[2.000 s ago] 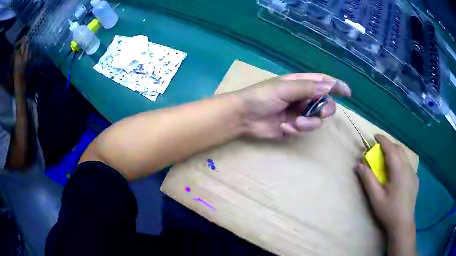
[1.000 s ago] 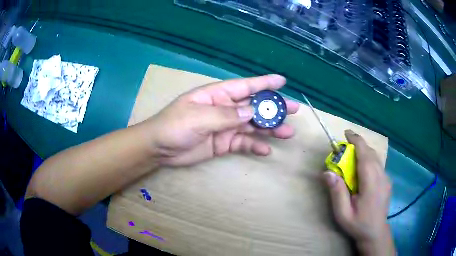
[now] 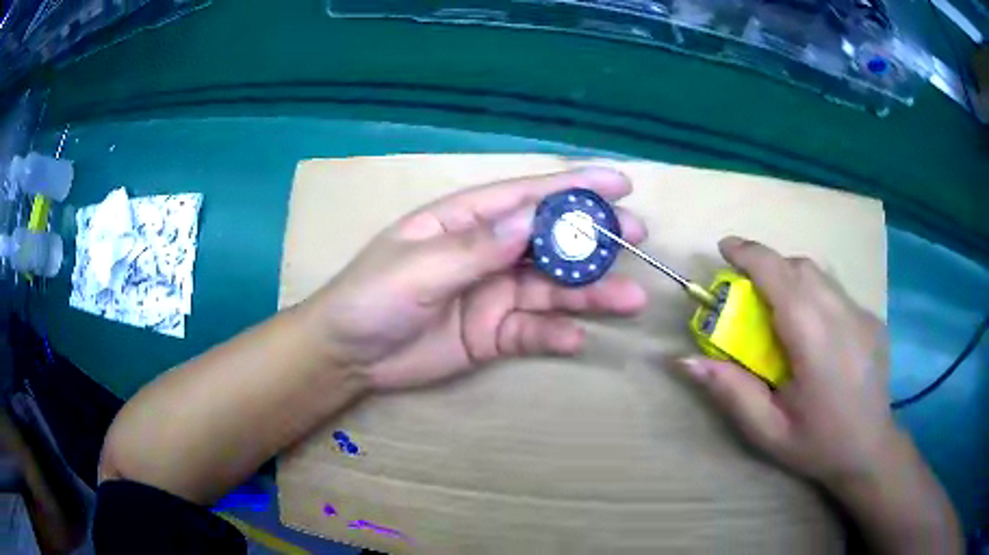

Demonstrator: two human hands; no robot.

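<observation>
My left hand (image 3: 434,282), bare and palm up, holds a round black wheel (image 3: 576,267) between thumb and fingers above the mat. The wheel's face, with a ring of small white dots and a pale centre, is turned up. My right hand (image 3: 808,374) is closed around a blocky yellow tool (image 3: 748,331). A small brass collar (image 3: 701,293) joins the tool to a long thin silver shaft (image 3: 649,259). The shaft's tip lies over the wheel's pale centre; whether it touches I cannot tell.
A tan cardboard mat (image 3: 521,434) with blue and purple stains lies on the green bench (image 3: 244,152). A speckled white paper (image 3: 157,260) and translucent bottles (image 3: 38,252) are at left. Clear plastic trays (image 3: 694,33) stand at the far side. A dark cable (image 3: 941,374) is at right.
The wheel has come into my left fingertips and turned face up. My right hand has brought the shaft left, onto or over the wheel's centre. The camera view has shifted.
</observation>
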